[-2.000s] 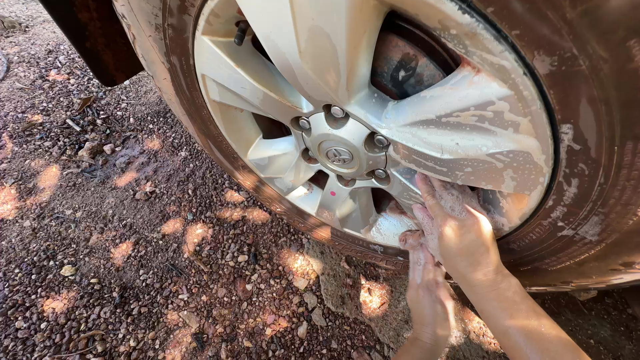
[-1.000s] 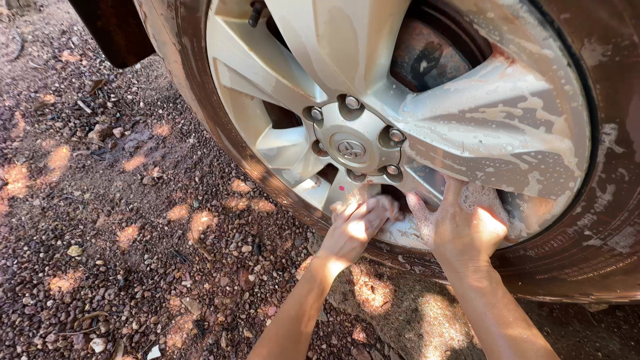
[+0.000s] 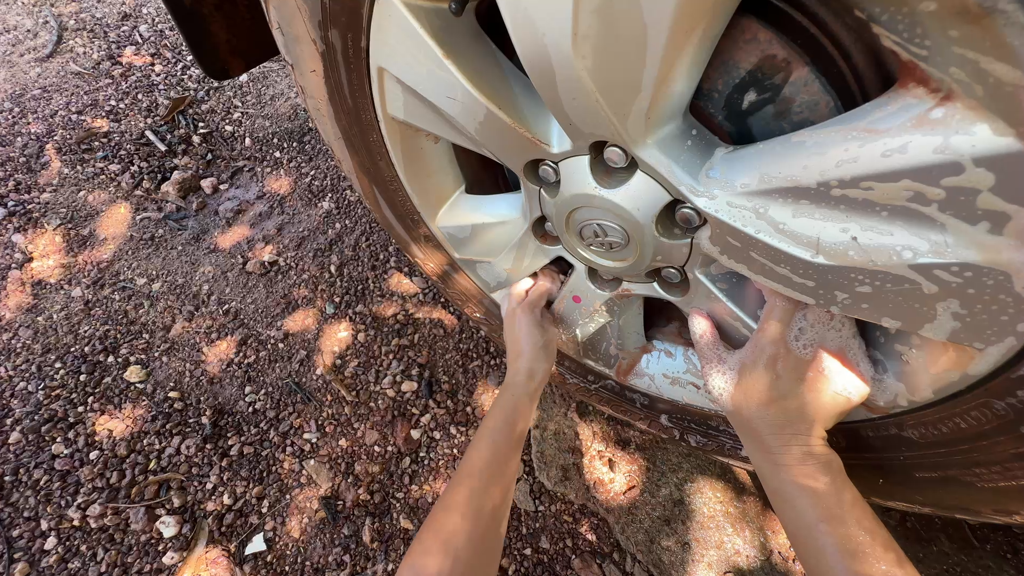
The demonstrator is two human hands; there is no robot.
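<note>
A silver alloy car wheel with soapy film on its spokes fills the upper right, inside a muddy tire. At its middle is the Toyota center cap with lug nuts around it. My left hand reaches with its fingertips into a gap between spokes, lower left of the cap; whether it holds anything is hidden. My right hand, covered in suds, rests at the lower right opening of the rim. Its thumb and a finger are spread, and foam bulges beside it; what lies under the palm cannot be seen.
Reddish gravel with sunlit patches covers the ground at left. A flat stone lies below the tire. A dark mud flap hangs at the upper left. Dry leaves and a small white scrap lie on the gravel.
My left hand was beside the right hand two seconds ago, then below the cap; it has moved left to another spoke gap. The right hand stays at the lower right of the rim.
</note>
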